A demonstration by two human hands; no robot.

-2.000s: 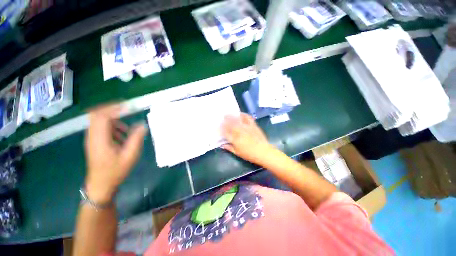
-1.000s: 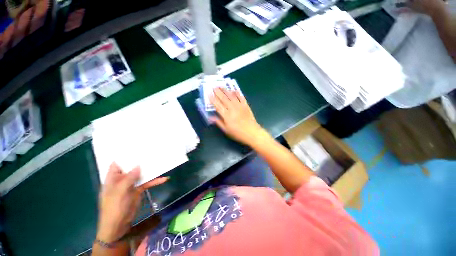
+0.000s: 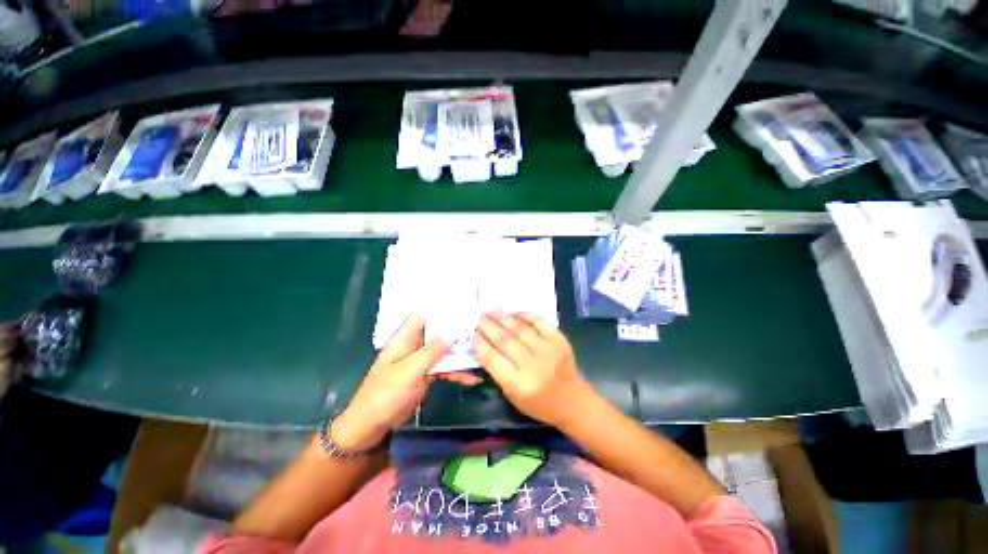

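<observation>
White leaflets [image 3: 520, 265] lie in a stack on the green bench in front of me. My left hand [image 3: 399, 373] holds the near left edge of a white leaflet, thumb on top and fingers under it. My right hand [image 3: 528, 363] lies with its fingers on the same leaflet's right side, over the stack; whether it grips is unclear. A pile of small insert cards [image 3: 632, 275], white with blue edges, sits to the right of the leaflets, untouched. White blister trays [image 3: 459, 130] with packed pieces and papers stand in a row on the green belt.
A pale metal rail [image 3: 325, 225] divides bench from belt, with a slanting post [image 3: 693, 114] behind the cards. Large printed sheets [image 3: 905, 314] are stacked at right. Dark bagged bundles [image 3: 54, 333] lie at left beside another person's hand. Open cartons [image 3: 807, 487] stand below the bench.
My right hand has left the card pile and come to the leaflets. My left hand has come in beside it. The view has turned, and the trays show in different positions.
</observation>
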